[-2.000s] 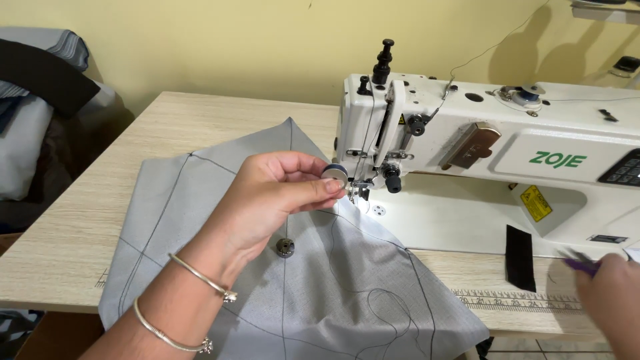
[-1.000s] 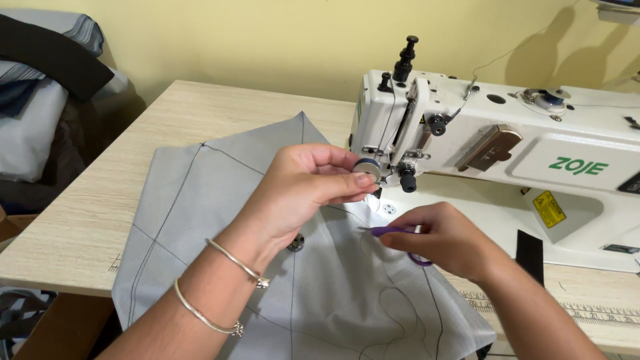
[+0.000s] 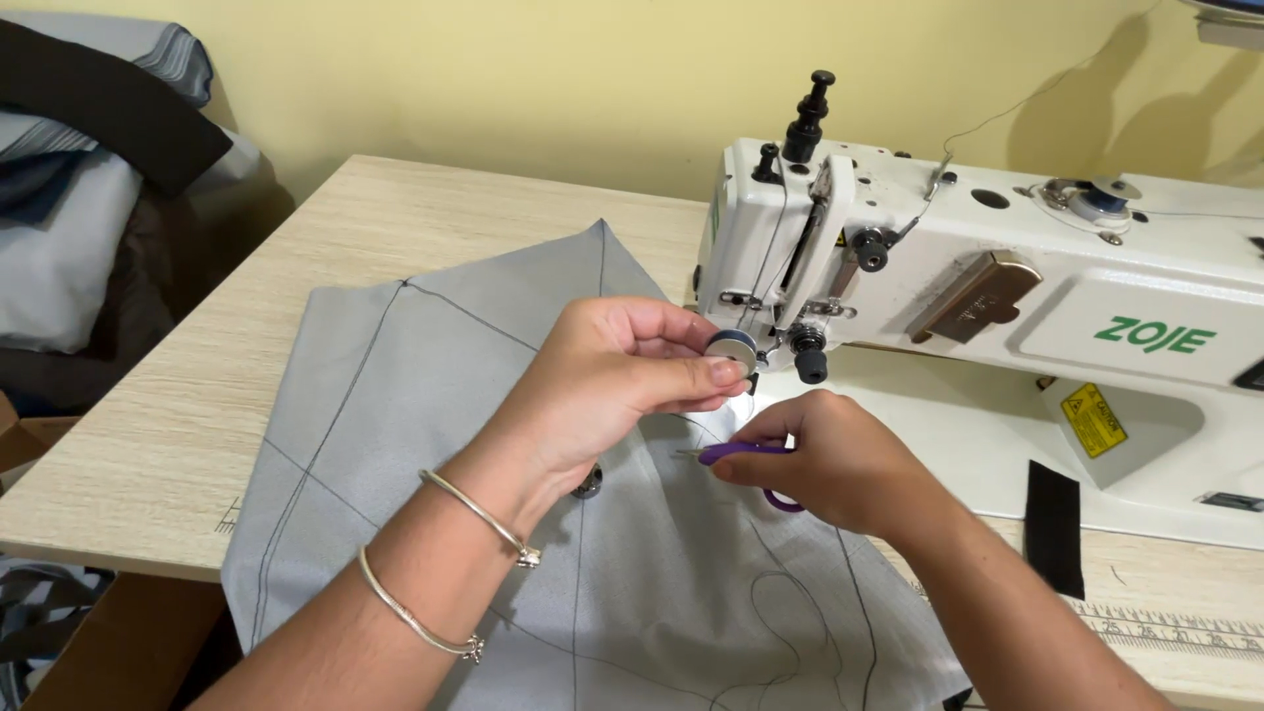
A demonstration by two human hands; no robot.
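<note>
My left hand (image 3: 632, 370) pinches a metal bobbin with dark thread (image 3: 732, 351) between thumb and fingers, just in front of the needle area of a white sewing machine (image 3: 948, 247). Below and to the right, my right hand (image 3: 829, 459) grips small purple-handled scissors (image 3: 736, 452), their tips pointing left over the cloth. Grey fabric with dark stitched lines (image 3: 474, 395) lies under both hands. A small dark metal round part (image 3: 590, 481) rests on it, partly covered by my left wrist. Loose dark thread (image 3: 790, 617) curls over the fabric's lower right.
The fabric spreads over a light wood-look table (image 3: 207, 375). A black strip (image 3: 1054, 528) lies at the machine bed's front edge, beside a printed ruler scale (image 3: 1175, 632). Folded fabrics (image 3: 69, 197) are piled at the left. Another bobbin (image 3: 1106, 197) sits atop the machine.
My right hand has come in from the far right with the purple scissors and is now over the fabric, below my left hand. My left hand still holds the bobbin.
</note>
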